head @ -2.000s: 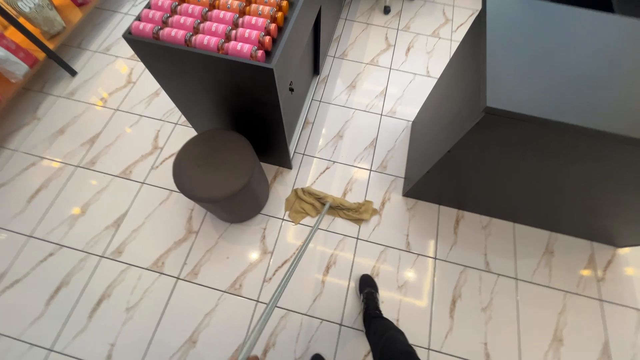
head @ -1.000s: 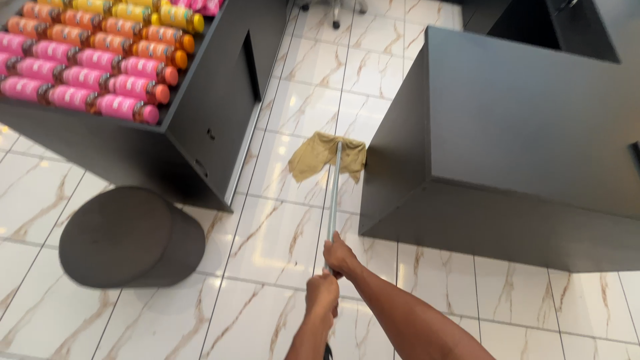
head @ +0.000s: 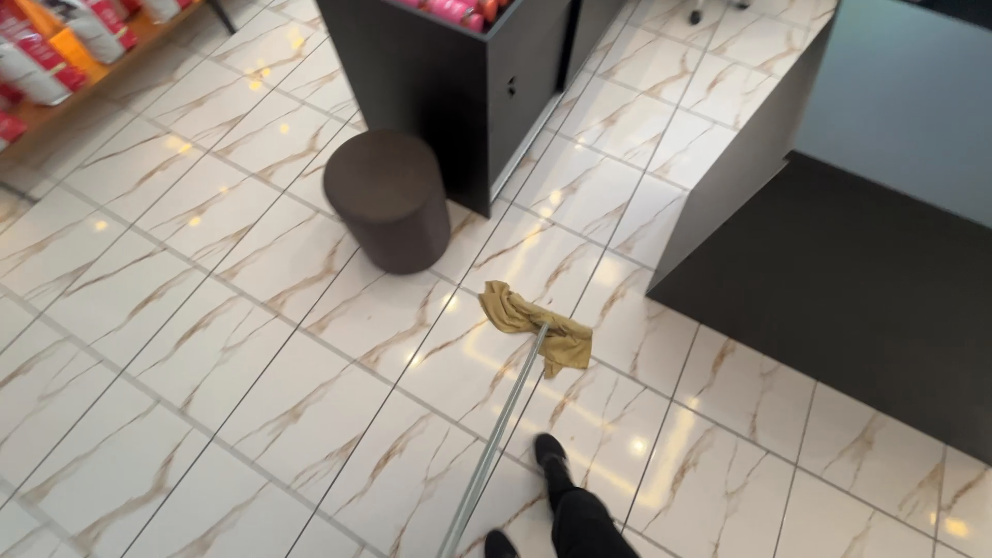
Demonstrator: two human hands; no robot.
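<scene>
A tan cloth (head: 535,322) lies draped over the head of a long-handled floor mop or squeegee on the marble-patterned tiles. Its pale metal pole (head: 496,442) slants from the cloth down to the bottom edge of the view. Neither my left hand nor my right hand is in the picture; the upper end of the pole is cut off too. The cloth rests on the floor ahead of my black shoe (head: 549,449), between a round brown stool and a dark counter.
The round brown stool (head: 387,198) stands against a black display cabinet (head: 434,101) holding pink bottles. A dark grey counter (head: 837,294) fills the right side. At the upper left is a wooden shelf (head: 116,74) with packaged bags. Chair casters (head: 696,15) show at the top.
Both hands, seen on the pole one second ago, are out of view now. The cloth has moved from beside the counter's edge back to the floor near my feet. The view has shifted widely.
</scene>
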